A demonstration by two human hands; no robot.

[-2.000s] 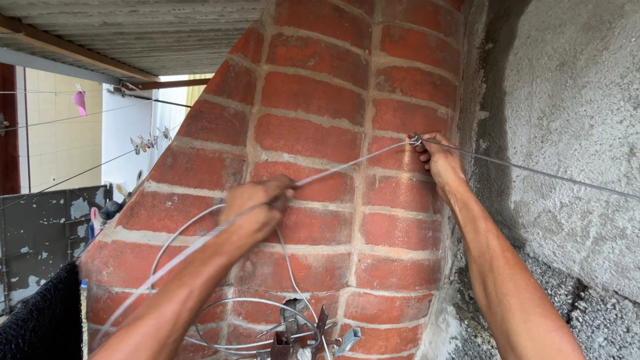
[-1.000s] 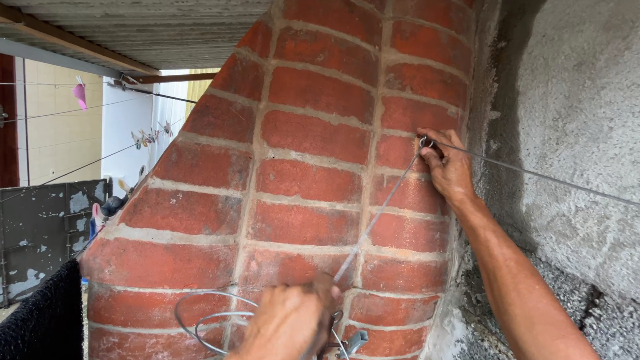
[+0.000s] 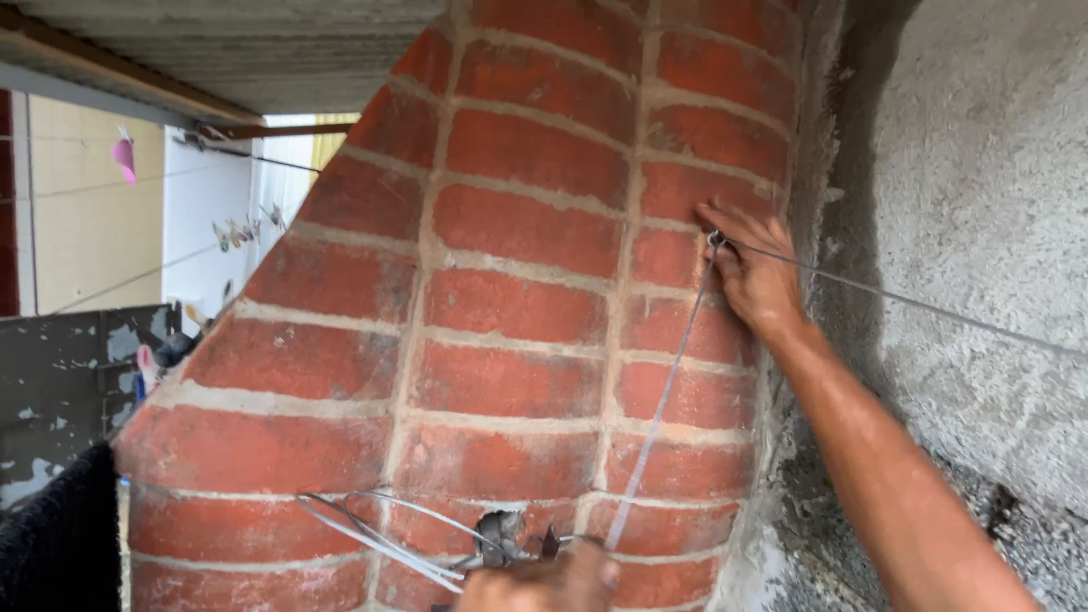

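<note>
A thin grey cable point(image 3: 901, 297) crosses from the right to a small metal eye hook point(image 3: 716, 239) at the brick wall, then bends down steeply. My right hand point(image 3: 752, 263) rests on the bricks beside the hook, its fingers around the bend, thumb under it. At the bottom edge, my left hand point(image 3: 544, 582), blurred and partly cut off, is closed on the lower end of the cable's taut length. Loose loops of the cable point(image 3: 374, 535) stick out to the left of that hand. Behind it, metal pieces point(image 3: 501, 540) show at a hole in the bricks.
The curved red brick wall point(image 3: 510, 306) fills the middle. A rough cement wall point(image 3: 977, 170) stands at the right and a corrugated roof point(image 3: 340, 42) hangs above. At the left are clothes pegs point(image 3: 234, 234) on a line, a pink item point(image 3: 124, 159) and a dark cloth point(image 3: 59, 527).
My left hand has moved down and to the right, and the cable that ran leftward from the hook now runs steeply down. My right hand stays at the hook, its fingers more spread.
</note>
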